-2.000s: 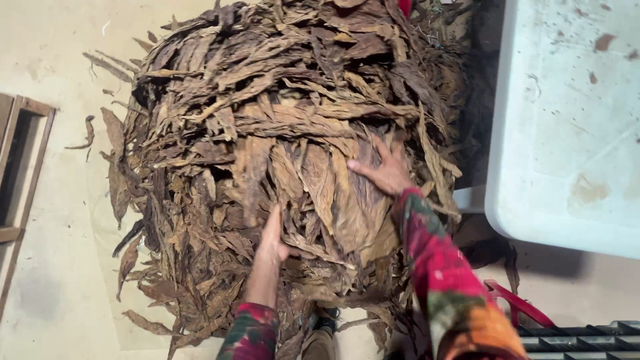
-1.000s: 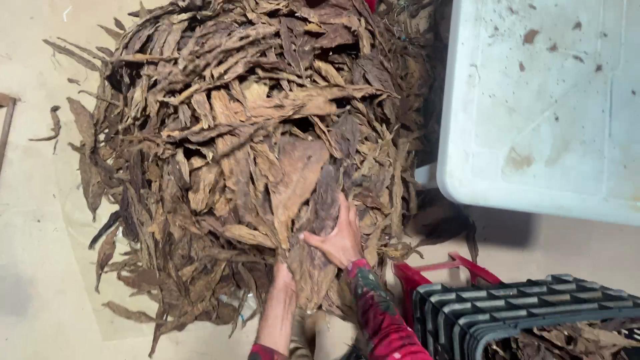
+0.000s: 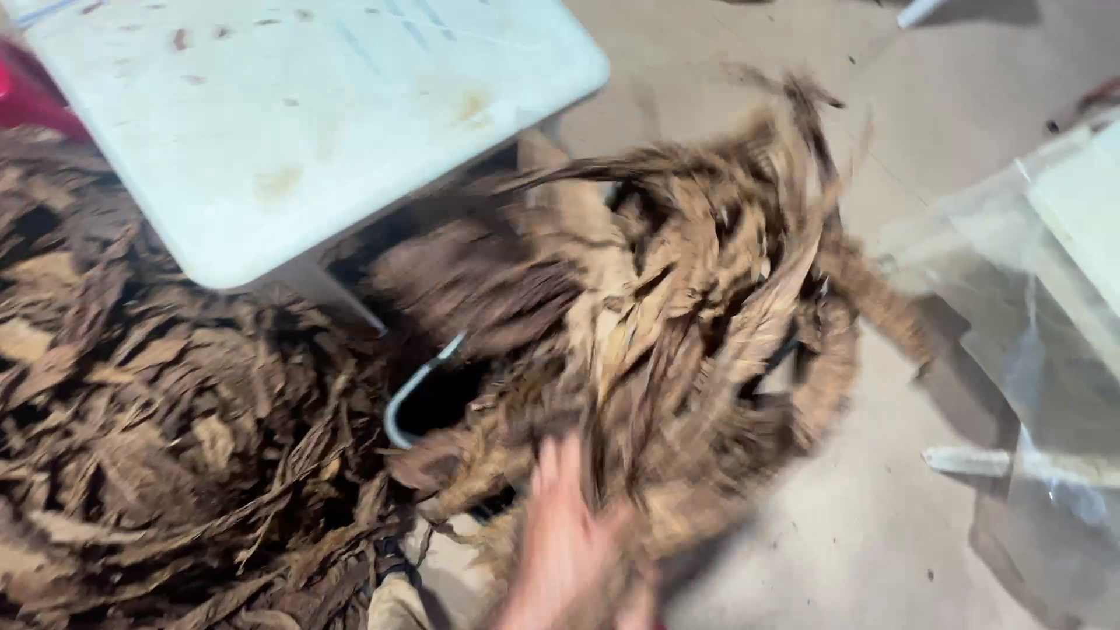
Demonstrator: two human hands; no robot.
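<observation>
Long dried brown leaves, probably tobacco, lie in a loose heap (image 3: 682, 332) at the centre, strongly blurred. My left hand (image 3: 560, 525) reaches up from the bottom centre, its fingers against the heap's near edge; blur and leaves hide whether it grips any. Only a small, blurred part of my right hand (image 3: 640, 604) shows beside it at the bottom edge, its fingers not made out. Left of the heap is a curved pale metal bar (image 3: 402, 407), partly covered by leaves. A larger pile of the same dark leaves (image 3: 175, 455) fills the lower left.
A white plastic tabletop (image 3: 350, 114) with leaf crumbs and stains overhangs the upper left, close to both piles. A red object (image 3: 31, 92) is at the far left edge. Clear plastic sheeting (image 3: 1032, 350) and a white surface (image 3: 1085, 201) stand at the right. A shoe (image 3: 398, 604) shows below.
The view has swung far to the right. My hands were on the large pile and are now at the central heap of leaves. The large pile now shows at the left.
</observation>
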